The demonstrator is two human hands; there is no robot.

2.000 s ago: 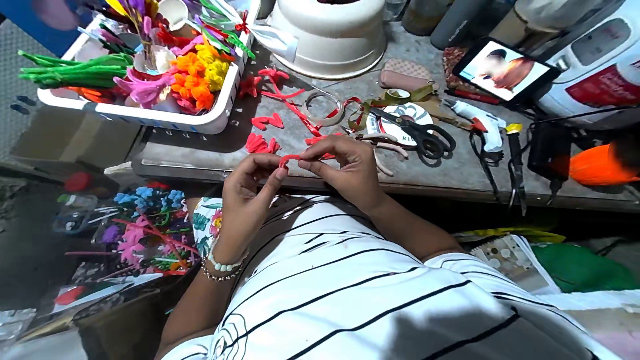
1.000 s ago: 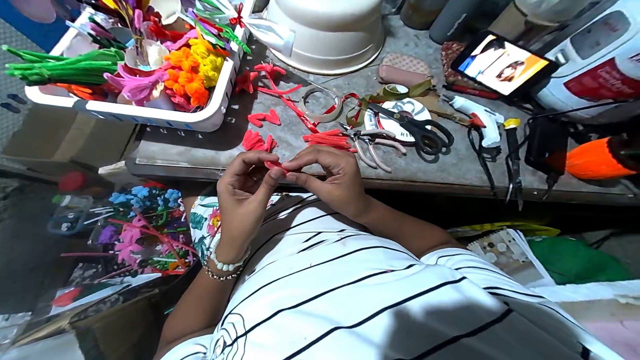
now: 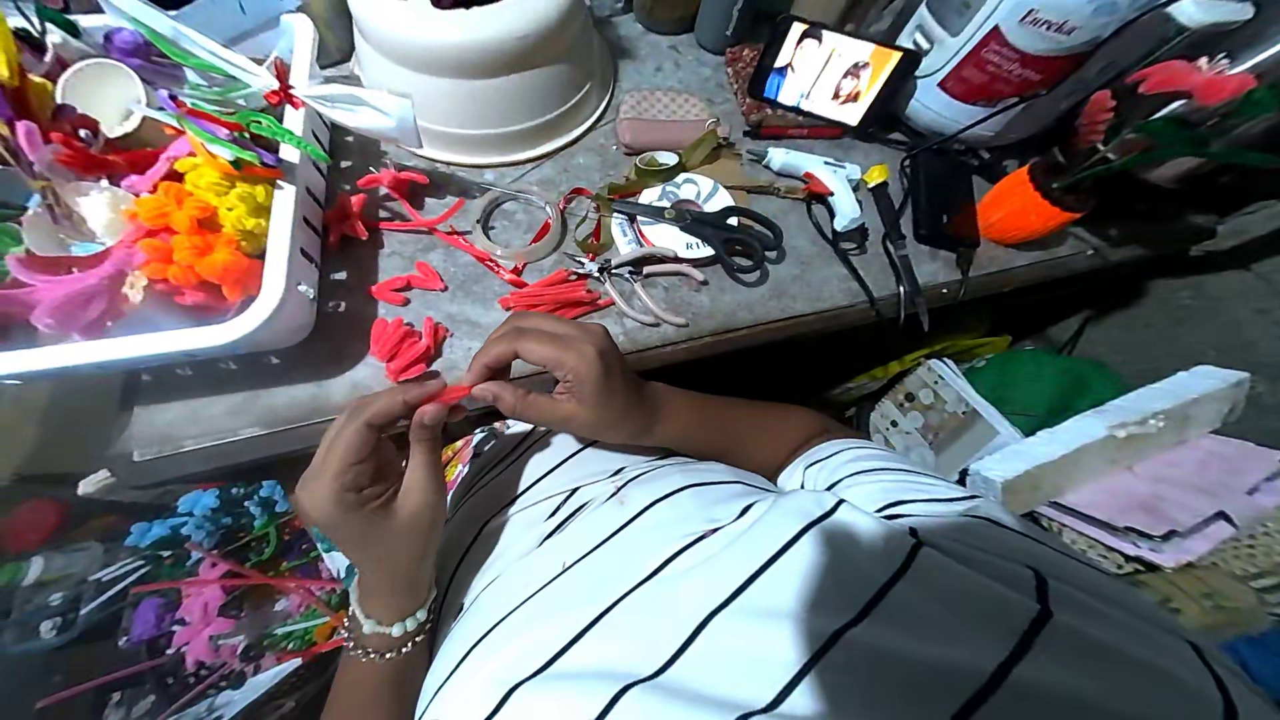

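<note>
Between thumb and fingers my left hand (image 3: 385, 460) pinches one end of a short red fuzzy pipe-cleaner piece (image 3: 451, 395). At its other end are the fingertips of my right hand (image 3: 565, 385). Both hands are at the table's front edge, above my lap. Just beyond them lie a pile of folded red pieces (image 3: 407, 347), a bent red piece (image 3: 408, 284) and a bundle of straight red pieces (image 3: 556, 296). Pliers (image 3: 640, 285) rest by the bundle, with black-handled scissors (image 3: 735, 232) on a ribbon spool (image 3: 670, 205) behind.
A white basket (image 3: 300, 200) of colorful fuzzy flowers stands at left, beside an upturned cream pot (image 3: 490, 80). A roll of tape (image 3: 490, 228), a glue gun (image 3: 835, 180), a cutter knife (image 3: 897, 240) and a lit phone (image 3: 832, 72) lie along the table.
The red piece was bent in an arc between my hands two seconds ago; now only a short length shows at the fingertips. The straight red bundle, hidden at first, has come into sight.
</note>
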